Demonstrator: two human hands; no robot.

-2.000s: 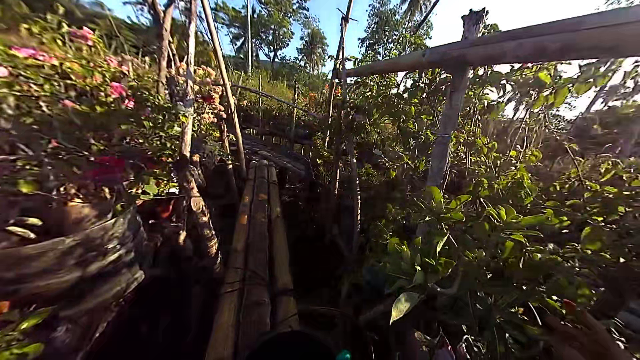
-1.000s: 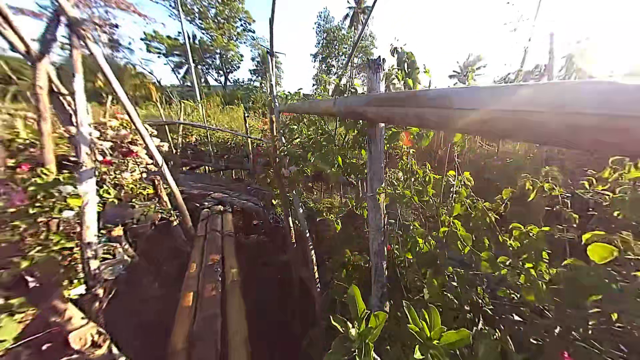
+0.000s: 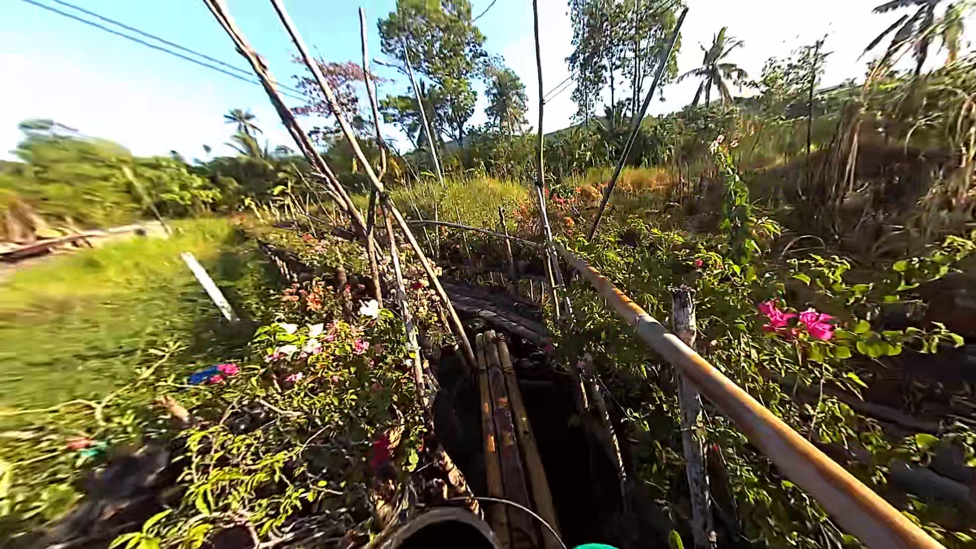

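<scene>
Neither my left hand nor my right hand shows in the head view. At the bottom edge is the rim of a round, dark-mouthed container point(image 3: 442, 520), with a thin curved wire or handle point(image 3: 526, 512) beside it. A bit of a green object point(image 3: 595, 546) shows to its right; what it is I cannot tell. Beyond them a narrow footbridge of bamboo or wooden poles point(image 3: 499, 427) runs forward over dark, shaded ground. A long bamboo rail point(image 3: 686, 358) slants along its right side, close to an upright wooden post point(image 3: 690, 427).
Thin wooden poles point(image 3: 427, 267) lean and cross left of the footbridge. Flowering bushes point(image 3: 305, 351) crowd the left side, and leafy plants with pink flowers point(image 3: 816, 324) grow on the right. A white post point(image 3: 209, 286) tilts in the grass. Woven or slatted planks point(image 3: 496, 309) lie past the bridge's far end.
The view has swung widely. The container's rim and the green object now show at the bottom edge; the frame from one second ago shows neither.
</scene>
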